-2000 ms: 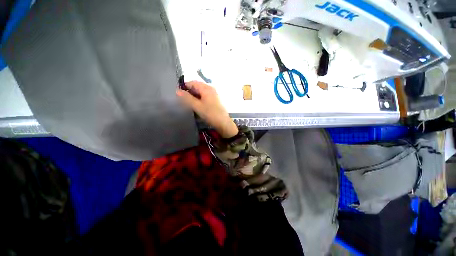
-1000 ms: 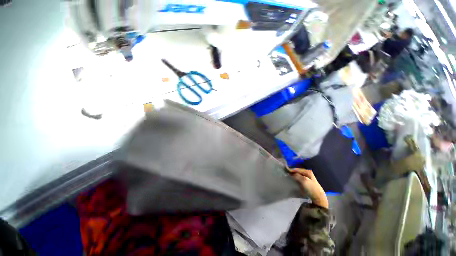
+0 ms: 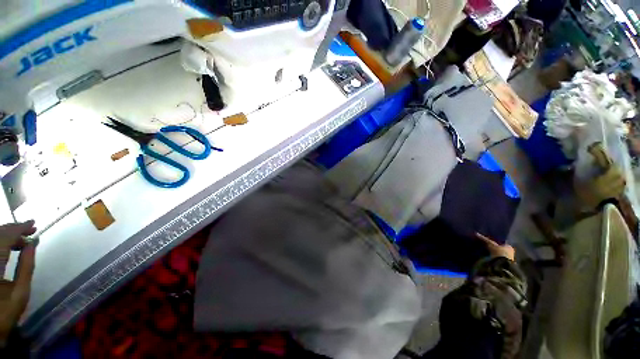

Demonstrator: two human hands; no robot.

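My right hand (image 3: 497, 247) is low on the right, touching the near edge of the black fabric pieces (image 3: 471, 203) in a blue bin; whether it grips one cannot be told. My left hand (image 3: 15, 266) is cut off by the left edge, over the table's front; its fingertips are near each other, and whether they hold something is unclear. A large grey fabric panel (image 3: 295, 259) lies over my lap and hangs off the table's front.
Blue-handled scissors (image 3: 165, 158) lie on the white table below the sewing machine (image 3: 105, 35). Brown patches (image 3: 100, 214) are stuck on the table. Grey cut pieces (image 3: 400, 161) lie on blue bins at the right. Another person's hand (image 3: 607, 184) shows at far right.
The view has swung right. My right hand has let go of the grey panel and moved to the black pieces. The panel now lies lower, over my lap. My left hand has come into view.
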